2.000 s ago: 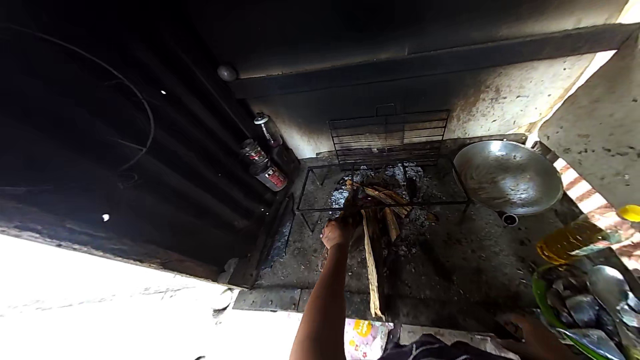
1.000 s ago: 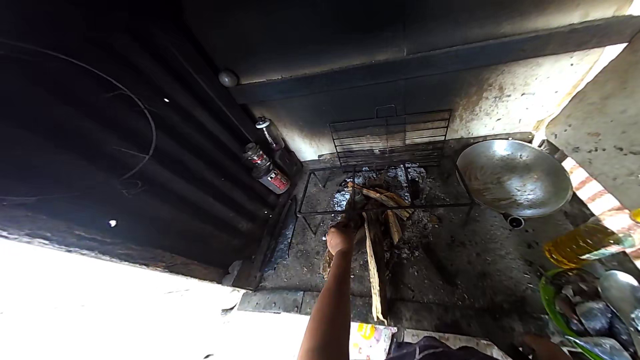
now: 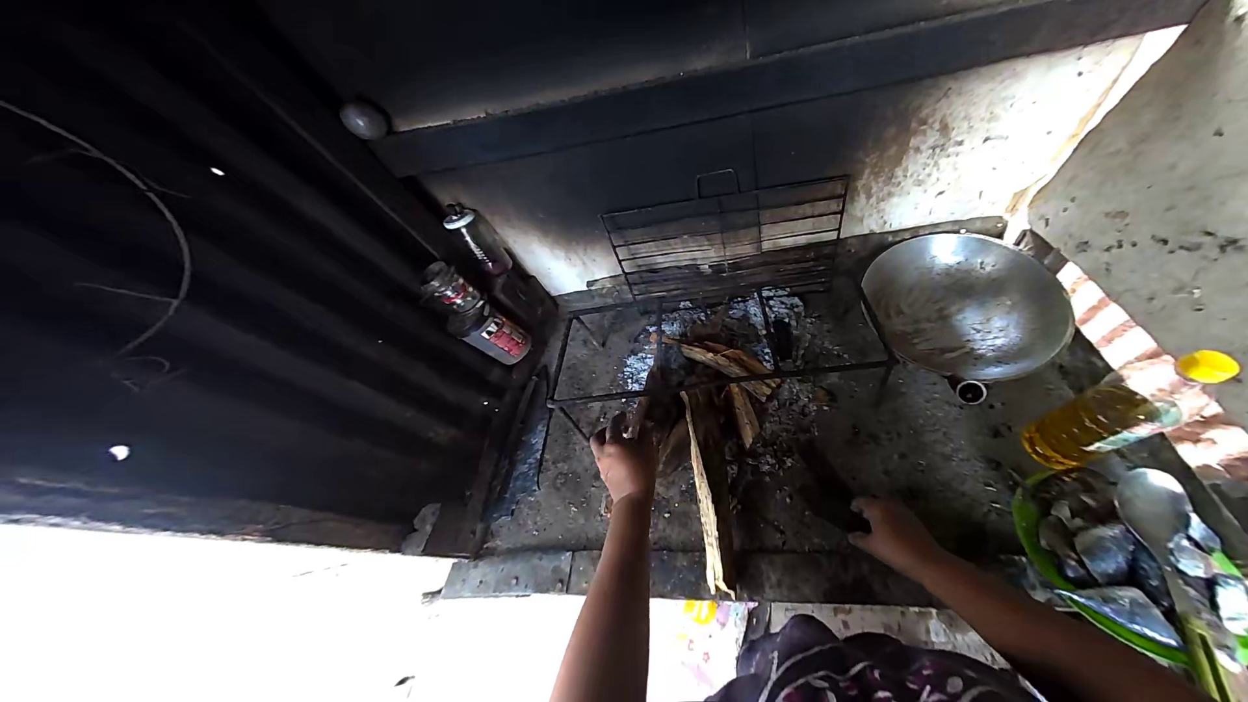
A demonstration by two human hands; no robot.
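Note:
My left hand point(image 3: 625, 462) is at the near edge of the metal fire stand point(image 3: 721, 382), its fingers against a dark piece of wood beneath the stand; whether it grips the wood is unclear. Split firewood point(image 3: 726, 363) lies on grey ash point(image 3: 639, 370) under the stand. A long split stick point(image 3: 709, 497) reaches from the pile to the hearth's front edge. My right hand point(image 3: 885, 531) is low over the hearth, right of that stick, beside a dark piece of wood point(image 3: 829, 487); its grip cannot be told.
A wire grill rack point(image 3: 726, 234) leans on the sooty back wall. A metal wok point(image 3: 967, 307) sits at the right, near an oil bottle point(image 3: 1102, 424) with a yellow cap. A green basin point(image 3: 1024, 526) holds fish and a ladle point(image 3: 1155, 507). Bottles and jars point(image 3: 492, 331) stand at the left.
My right hand has come forward over the hearth from the lower right. My left hand remains by the firewood at the near side of the stand.

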